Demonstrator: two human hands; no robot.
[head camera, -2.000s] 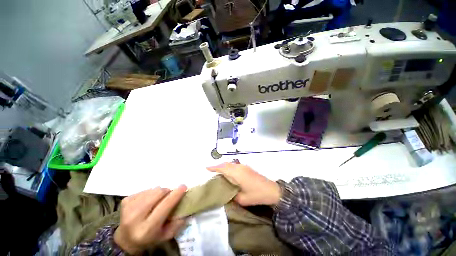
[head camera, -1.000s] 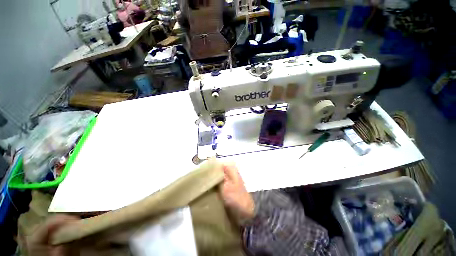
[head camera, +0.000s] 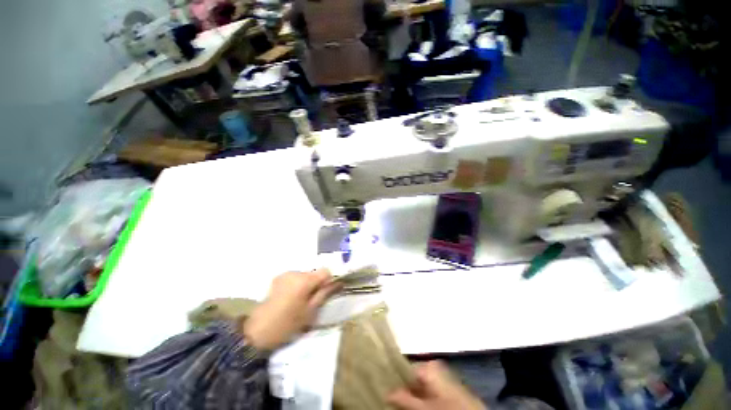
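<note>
My left hand (head camera: 290, 308) grips the khaki garment piece (head camera: 362, 352) by its upper edge, at the table's front edge below the needle area (head camera: 349, 232). A folded khaki end sticks out past its fingertips. My right hand (head camera: 437, 391), blurred at the bottom of the picture, holds the same cloth lower down on its right side. White pocketing (head camera: 308, 370) hangs beside the khaki cloth and shows between its layers. The white brother sewing machine (head camera: 417, 160) stands behind; no cloth lies under its needle.
A phone (head camera: 455, 231) lies under the machine arm, with a green-handled tool (head camera: 545, 260) and a white packet (head camera: 613, 264) to its right. Khaki strips (head camera: 648, 232) lie at the right end. A green basket (head camera: 120, 260) stands left, a clear bin (head camera: 633, 372) below right. A person sits behind.
My left hand has moved up and right from the lower left to the cloth's upper edge. My right hand has moved down and right. The stretched khaki edge is now bunched, and the view has shifted.
</note>
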